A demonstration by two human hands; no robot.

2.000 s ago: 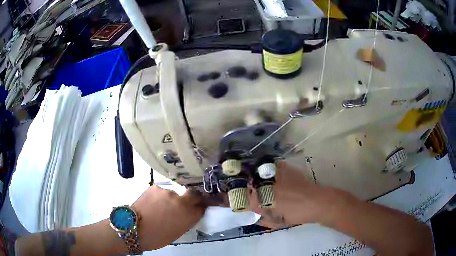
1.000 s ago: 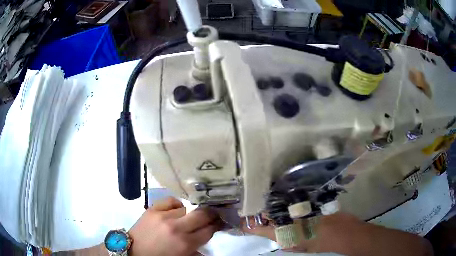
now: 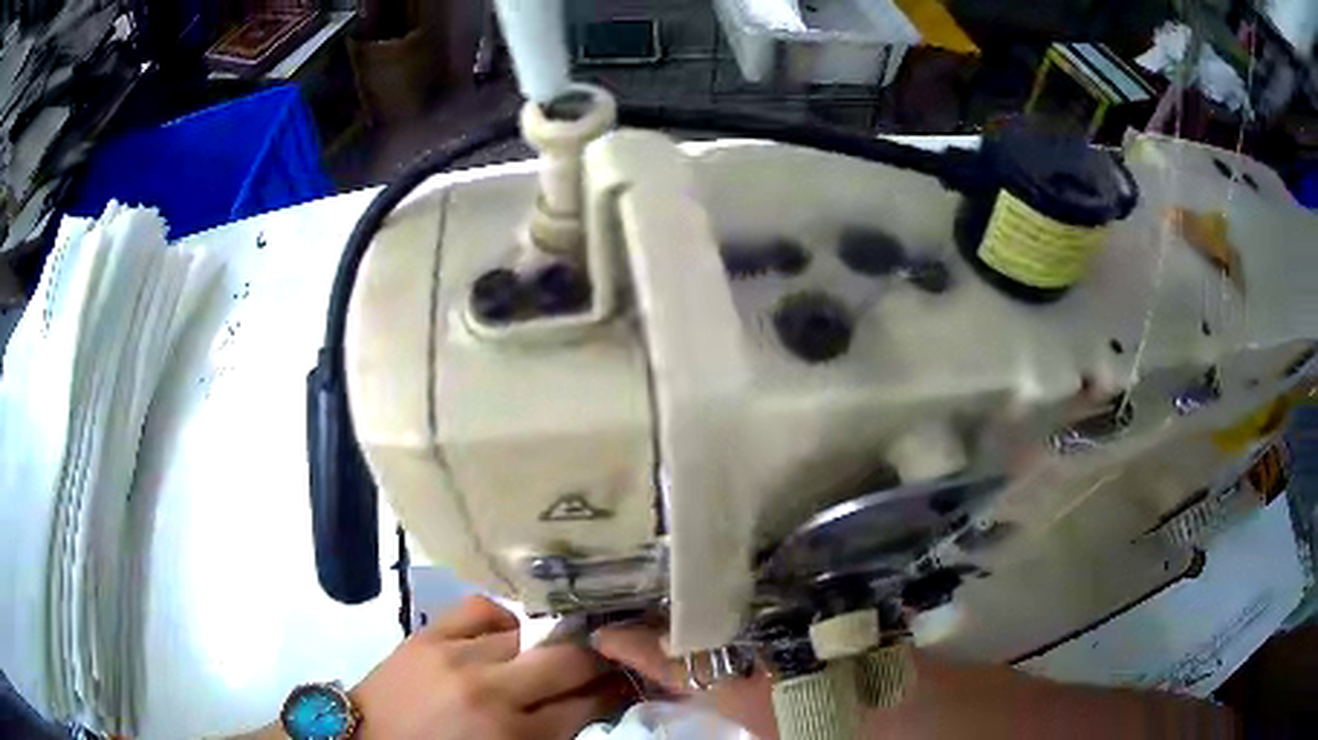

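Note:
A cream sewing machine head fills the middle of the view. My left hand, with a watch at the wrist, is below the machine's left end, its fingertips bent together under the needle area. My right hand reaches in from the right behind the tension knobs, which partly hide it. Its fingertips are close to the left ones. White cloth shows below the hands at the bottom edge. The exact grip of the fingers and the presser foot are hidden or blurred.
A long folded stack of white cloth lies on the white table at the left. A black lamp-like stick hangs left of the head. A black and yellow spool or tin sits on top. A blue bin stands behind.
The view has swung towards the machine's left end since the oldest frame. Since one second ago, my hands sit slightly lower and more left in the picture, and the cloth below them looks bunched.

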